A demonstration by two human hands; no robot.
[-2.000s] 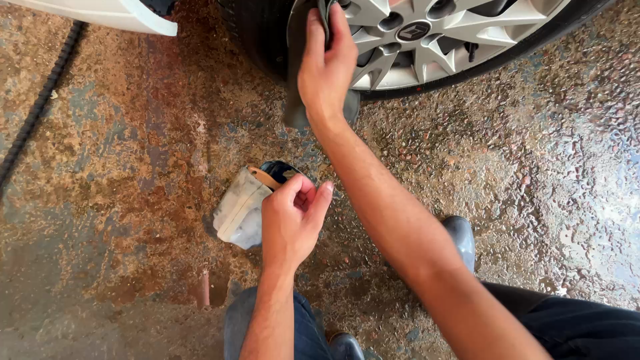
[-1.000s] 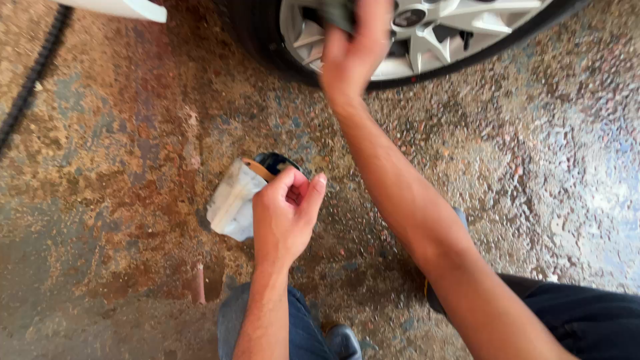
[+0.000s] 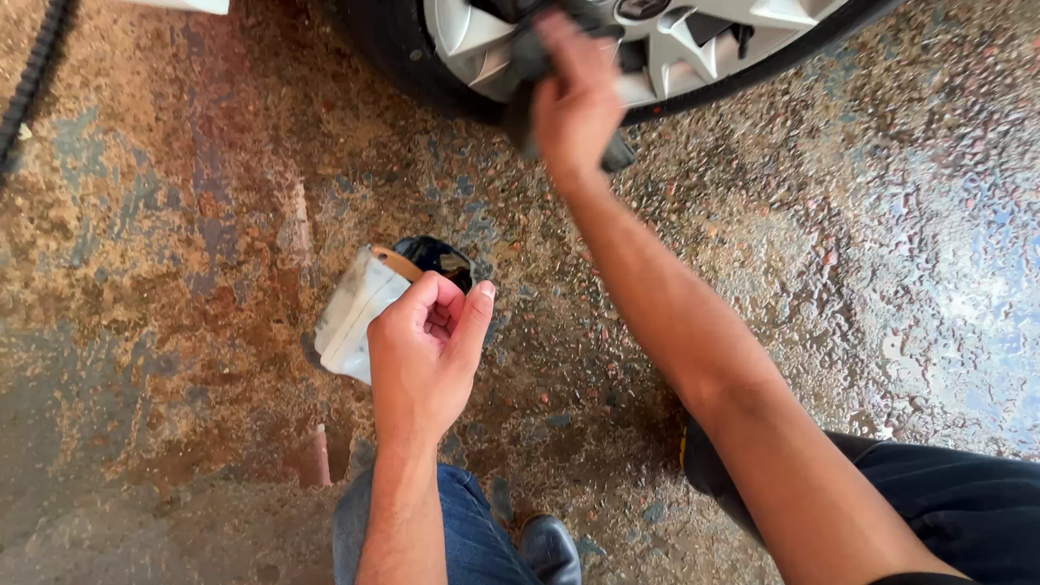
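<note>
My right hand [image 3: 578, 101], blurred, grips a dark grey cloth [image 3: 524, 122] against the spokes of a silver alloy car wheel [image 3: 678, 53] at the top. Part of the cloth hangs over the black tyre [image 3: 390, 61]. Lower and to the left, my left hand [image 3: 431, 341] is loosely curled with nothing seen in it. Beneath and behind it on the floor stands a cut-open whitish plastic container [image 3: 353, 317] with dark liquid inside. A wooden handle [image 3: 396, 262], perhaps a brush's, lies across its opening; my hand hides part of the container.
The concrete floor [image 3: 203, 341] is wet and stained, with a glossy patch at the right. A black ribbed hose or cable [image 3: 32, 73] runs along the upper left. A white body panel edge [image 3: 191, 4] shows at the top. My boot [image 3: 550, 548] is at the bottom.
My right hand has moved about over the wheel with the cloth, now lower on the spokes than one second ago. The left hand keeps its curled pose by the container.
</note>
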